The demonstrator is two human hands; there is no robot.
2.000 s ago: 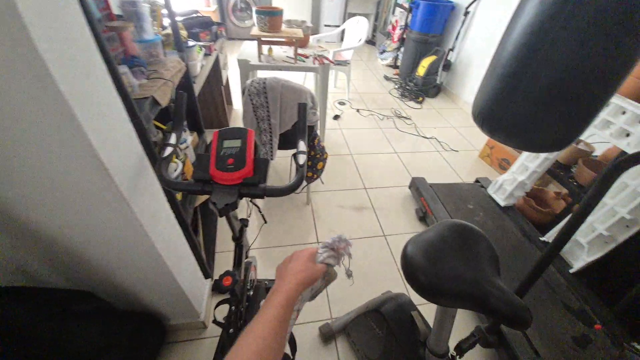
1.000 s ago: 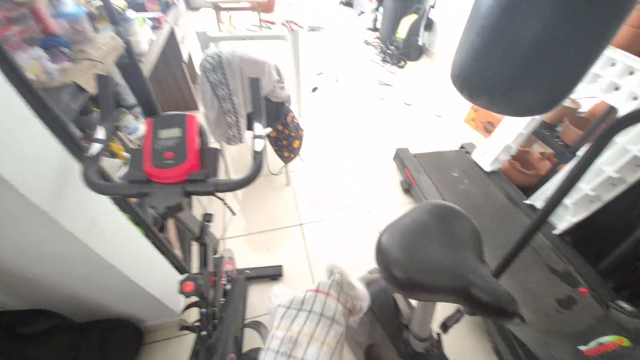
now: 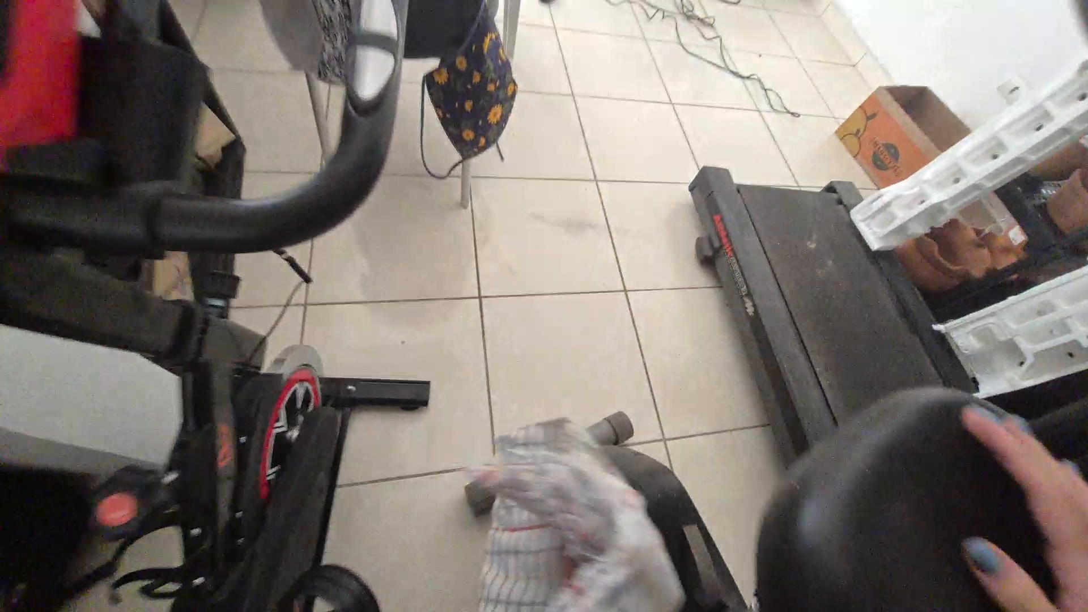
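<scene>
A crumpled checked cloth [image 3: 569, 510], pale with grey and reddish lines, is held up at the bottom middle, blurred by motion. My left hand is hidden in and behind its folds. At the lower right my right hand [image 3: 1041, 510], with blue nails, rests on a black exercise-bike saddle [image 3: 867, 518], its fingers apart and not closed around it. Below and behind the cloth are the dark base [image 3: 659, 484] of an exercise machine and its grey foot. On the left stands another exercise bike, with a black handlebar [image 3: 272, 221] and a red-rimmed flywheel [image 3: 293, 408].
A treadmill [image 3: 833, 272] lies on the right beside white plastic racks [image 3: 986, 157] and terracotta pots [image 3: 952, 255]. Farther back are an orange-and-brown cardboard box [image 3: 901, 140] and cables [image 3: 722, 55] on the tiled floor. A sunflower-print fabric item [image 3: 476, 98] hangs near the handlebar.
The cloth, gripped by my left hand two seconds ago, now hides that hand. My right hand has come into view on the saddle. The view has tipped down and moved closer.
</scene>
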